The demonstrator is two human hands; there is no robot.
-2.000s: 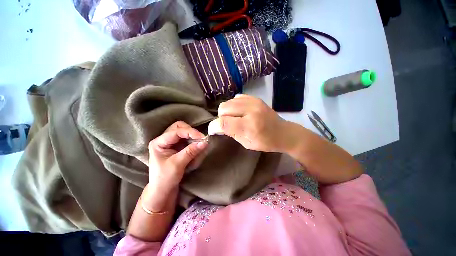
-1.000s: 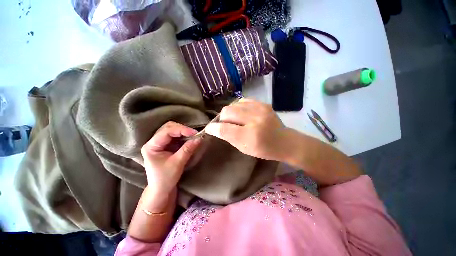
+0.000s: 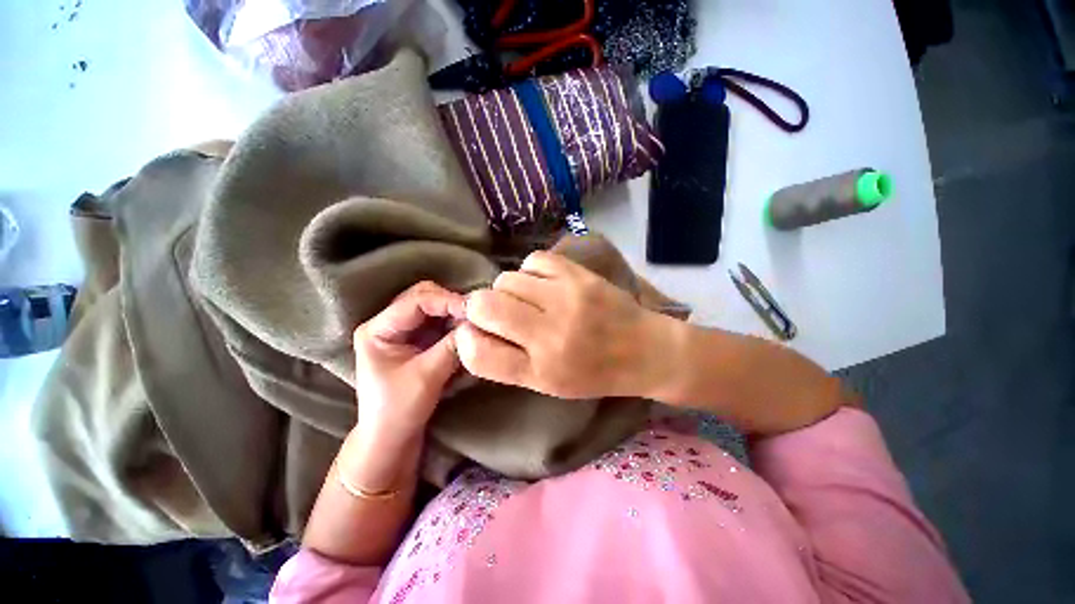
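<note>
A large olive-brown garment (image 3: 318, 153) is heaped over the lap and the table. My left hand (image 3: 407, 354) pinches the garment's edge between thumb and fingertips. My right hand (image 3: 560, 330) is closed at the same spot, its fingertips meeting the left fingertips and its back covering part of the cloth. What the right fingertips hold is hidden; no needle or thread can be made out. Both hands are bare.
A maroon striped bundle (image 3: 501, 153) with a blue band lies beyond the hands. To its right are a black phone (image 3: 688, 183), a thread cone (image 3: 819, 201) and small snips (image 3: 763, 303). Orange-handled scissors (image 3: 548, 47) and a plastic bag (image 3: 295, 35) lie at the far side.
My right hand has moved down and left onto the left fingertips and turned its back more to view. The left hand still pinches the cloth. More cloth shows beyond the right hand.
</note>
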